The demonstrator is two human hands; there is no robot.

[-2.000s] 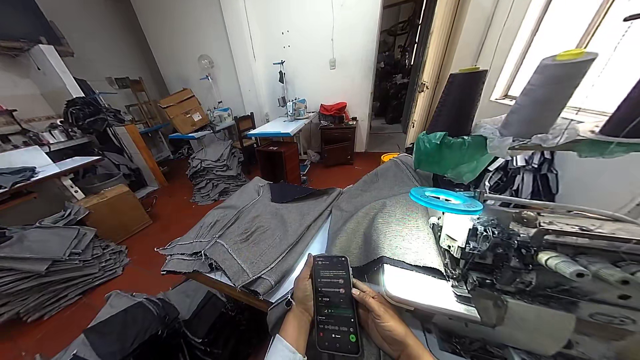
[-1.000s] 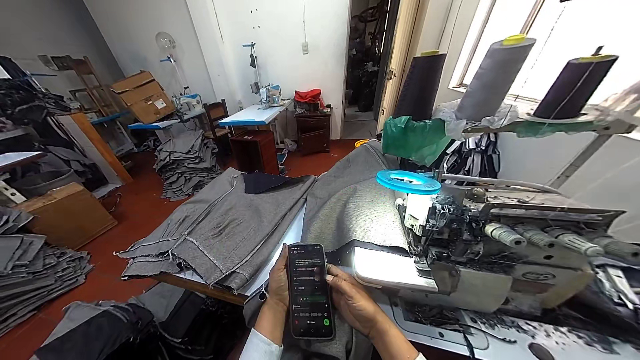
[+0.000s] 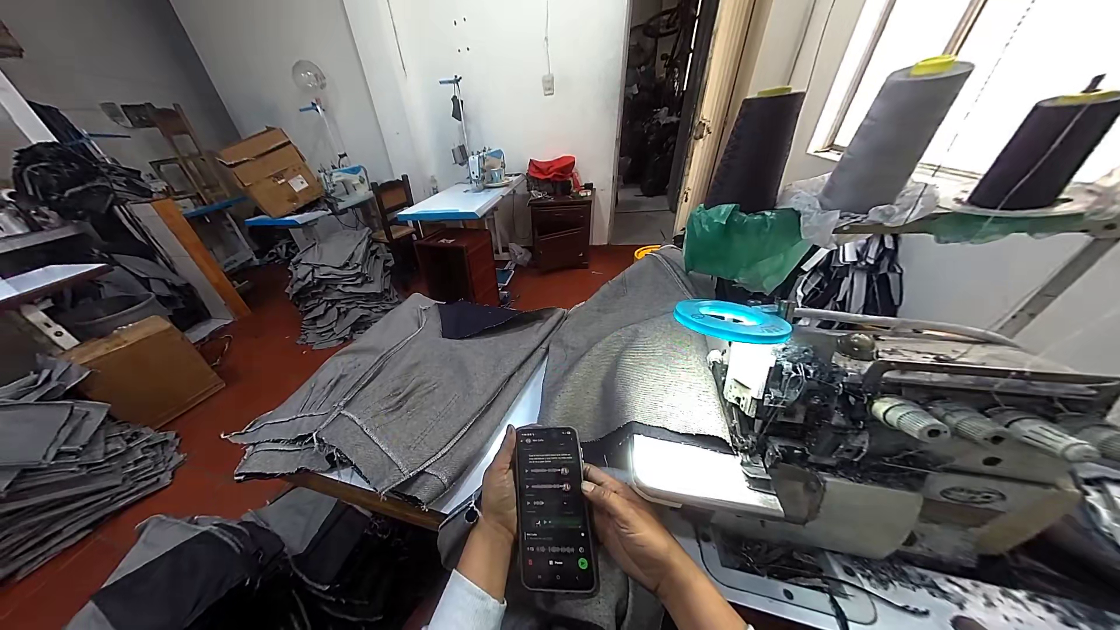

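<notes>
A smartphone with a dark, lit screen is upright in the lower middle of the view. My left hand grips its left edge. My right hand has its fingers at the phone's right edge; whether it also bears the phone's weight is hard to see. Grey fabric pieces with overlocked edges lie on the table left of the phone. More grey cloth reaches to the needle area of an overlock sewing machine, whose lamp lights its white plate. A blue ring-shaped tray sits on top of the machine.
Thread cones stand on a rack at the right, beside green plastic. Stacks of grey cut fabric and a cardboard box are at the left. Another sewing machine stands on a table near the back wall.
My hands still hold the phone in much the same pose. The view has shifted slightly; the cloth and machine show no plain change.
</notes>
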